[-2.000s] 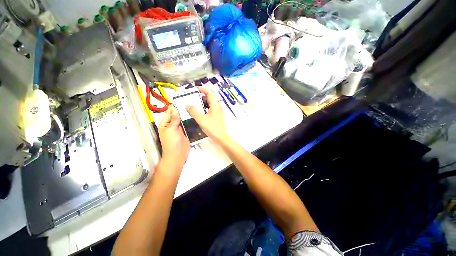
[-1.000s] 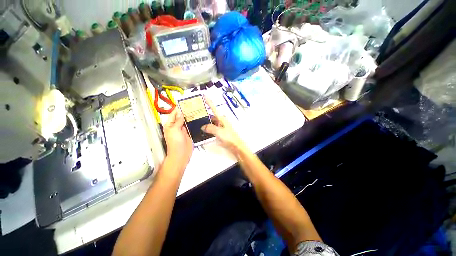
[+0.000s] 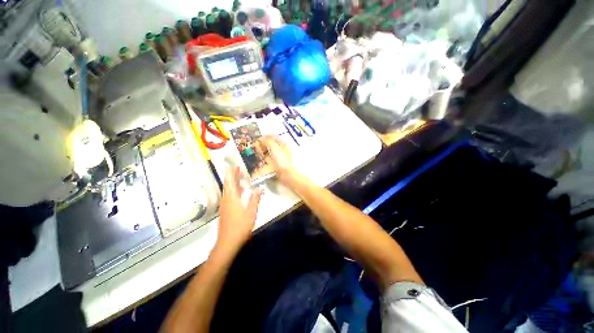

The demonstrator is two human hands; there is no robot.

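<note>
A mobile phone [image 3: 253, 148] lies on the white table, its screen lit with a coloured picture. My right hand [image 3: 279, 156] is at the phone's right side, its fingers over the screen edge; whether it grips the phone is unclear. My left hand [image 3: 238, 205] is open just below and left of the phone, fingers and thumb apart, with nothing in it.
The sewing machine bed [image 3: 124, 214] is at left under a lit lamp. Red and yellow scissors [image 3: 213, 135], blue snips [image 3: 299, 123], a control panel [image 3: 231, 71] and a blue plastic bag [image 3: 298, 68] surround the phone. Dark fabric [image 3: 469, 227] is piled at right.
My left hand has let go of the phone and moved down from it. My right hand has moved up along its right side. The screen shows a different picture. The camera view has shifted.
</note>
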